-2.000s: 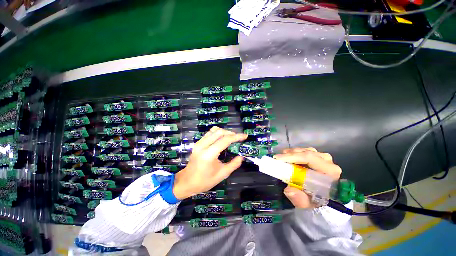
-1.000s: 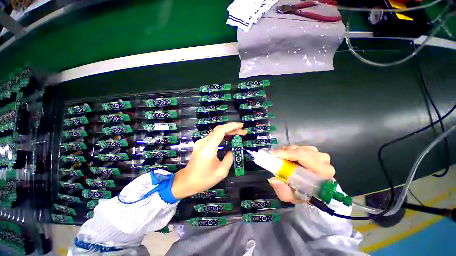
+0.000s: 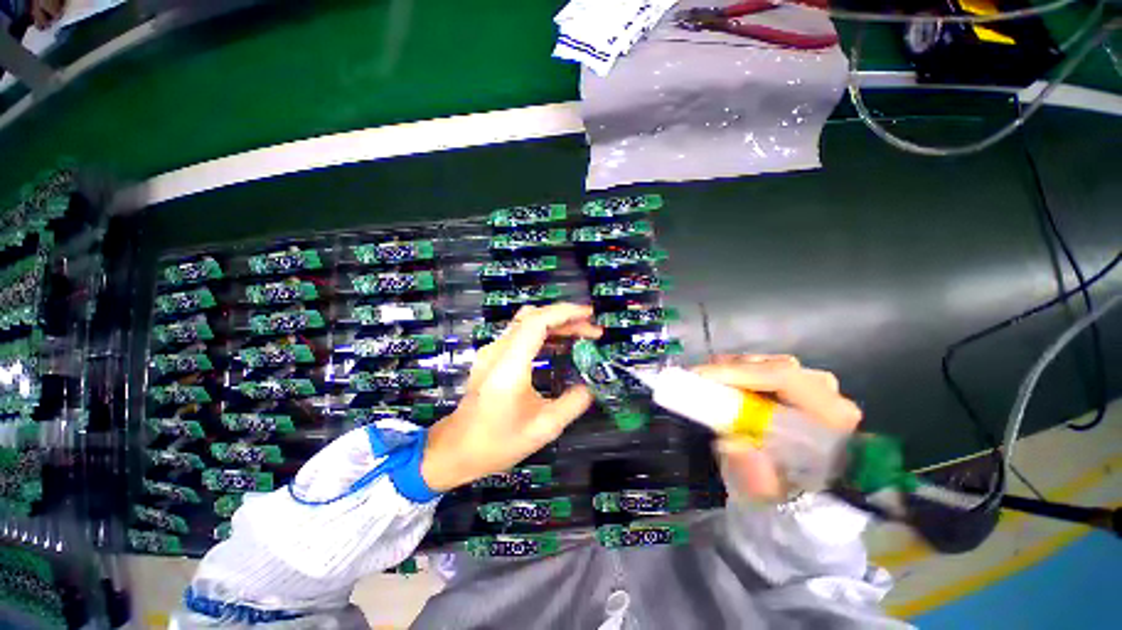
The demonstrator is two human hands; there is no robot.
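My left hand (image 3: 511,394), with a blue strap at the wrist, is around a green circuit board (image 3: 609,385), with thumb and fingers at its left side. The board is tilted, its lower end towards the right. My right hand (image 3: 787,418) holds a dispensing syringe (image 3: 714,412) with a yellow band; the hand is partly blurred. Its thin tip points left at the board; whether it touches cannot be told. Rows of similar boards (image 3: 397,282) lie in a clear blister tray (image 3: 461,265) under and around my left hand.
More filled trays (image 3: 19,369) stand at the left edge. A grey sheet (image 3: 708,117) with red-handled pliers (image 3: 775,27) and folded white paper (image 3: 609,31) lies at the far edge. Black cables (image 3: 954,357) and a clear hose (image 3: 1015,406) loop at the right.
The board has turned from roughly level to upright, and now to a slant. The syringe has swung and moved slightly right. My left hand has stayed nearly in place.
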